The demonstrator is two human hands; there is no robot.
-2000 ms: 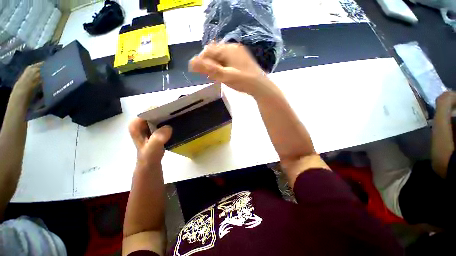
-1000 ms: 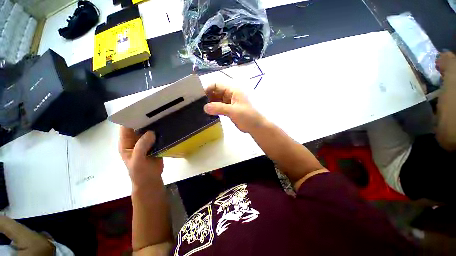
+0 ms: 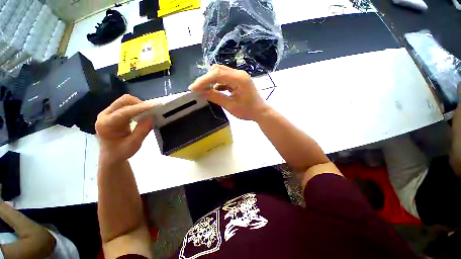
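The yellow carton (image 3: 204, 144) stands on the white table in front of me, its top open and its inside dark. Its carton lid (image 3: 177, 107) is raised, pale grey-white inside with a long dark slot. My left hand (image 3: 124, 126) pinches the left end of the lid. My right hand (image 3: 230, 91) pinches the right end of the lid with thumb and fingers. The carton's rear side is hidden behind the lid.
The bag of handles (image 3: 245, 38) lies behind my right hand, thin black strips beside it. Flat cartons (image 3: 145, 53) are stacked back left. Black inner boxes (image 3: 76, 91) stand left. A neighbour's arm (image 3: 25, 230) is lower left; another person sits right. White packs (image 3: 30, 33) stand far back left.
Both hands have moved from the carton's sides up to the two ends of the lid. Earlier the right hand was raised above the carton. A black box now shows at the far left edge.
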